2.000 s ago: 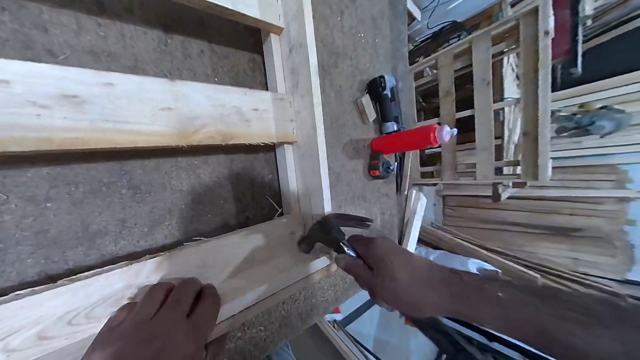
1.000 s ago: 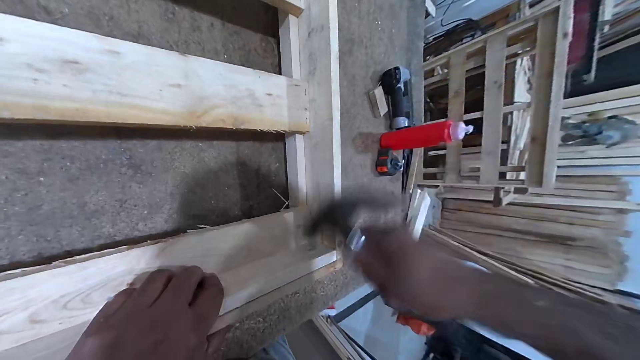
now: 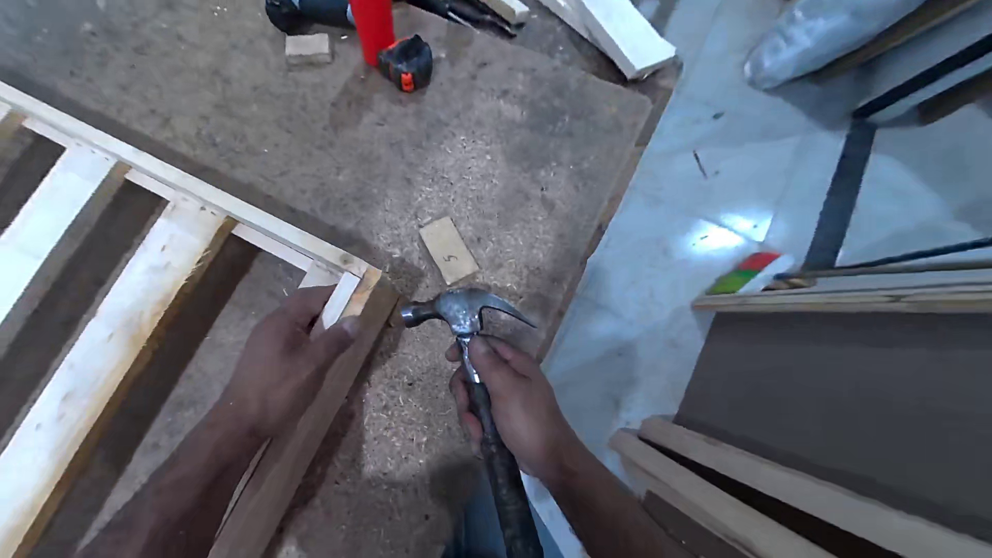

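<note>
My right hand (image 3: 515,403) grips a claw hammer (image 3: 465,314) near the top of its handle, just below the head. The hammer's striking face points left, close to the corner of a slatted wooden frame (image 3: 186,186). My left hand (image 3: 291,356) is closed around the end board (image 3: 333,411) of that frame near the corner, with the thumb on the board. A small wood block (image 3: 449,250) lies on the worktop just beyond the hammer head.
A red bottle (image 3: 372,31) and a black power tool (image 3: 407,62) lie at the top of the worn worktop (image 3: 527,155), with another small block (image 3: 308,48). Wood offcuts (image 3: 628,39) sit at its far edge. Boards (image 3: 744,480) stand at the lower right beside the tiled floor (image 3: 659,310).
The view has turned and shifted a lot. My left hand, earlier flat on the bottom board, now grips the frame's end near the corner. The hammer is now beside the corner, not over the frame's top face.
</note>
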